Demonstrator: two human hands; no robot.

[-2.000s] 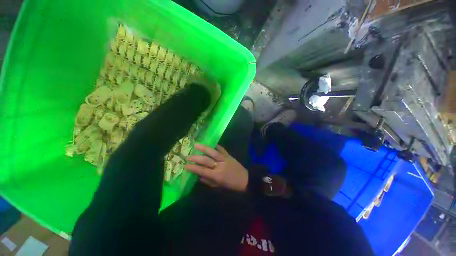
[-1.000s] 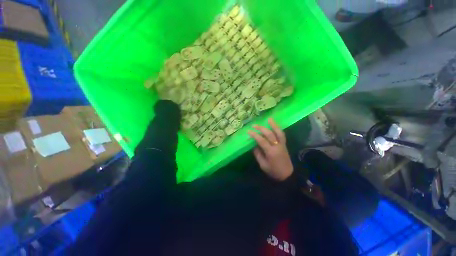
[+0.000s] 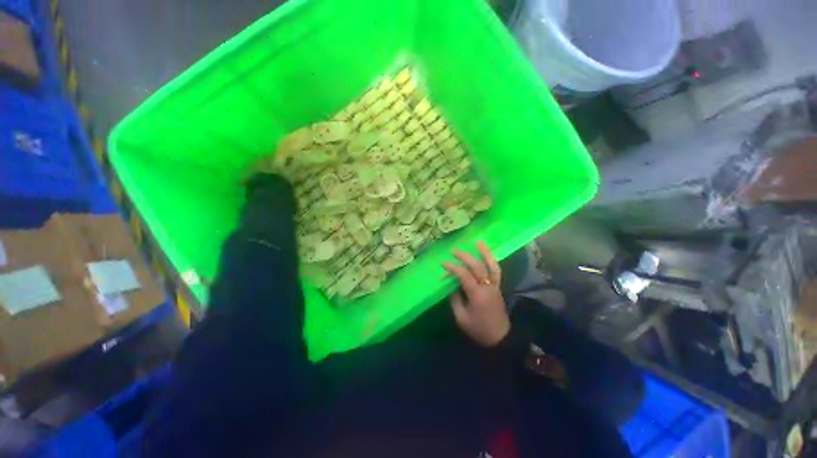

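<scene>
Cream-yellow moulded parts [image 3: 358, 201] lie in the green tote bin [image 3: 528, 148]. Some form close, regular rows towards the far side, and others lie loose on top, nearer me. My left hand [image 3: 262, 167] is inside the bin at the left edge of the parts. It is blurred and blends with them beyond the dark sleeve, so its fingers and any part in them cannot be made out. My right hand [image 3: 479, 300] rests at the bin's near rim with its fingers apart and nothing in it.
A pale round bucket [image 3: 618, 76] stands beyond the bin. The grey machine [image 3: 761, 309] is at the right, with crumpled white tissue [image 3: 638, 277] near it. A blue tote bin [image 3: 676, 420] is at lower right. Cartons [image 3: 81, 309] and blue crates [image 3: 36, 148] are at the left.
My left hand has moved from the bin's right side to the left edge of the parts. My right hand stays by the near rim. The view has turned left, bringing in the cartons and crates.
</scene>
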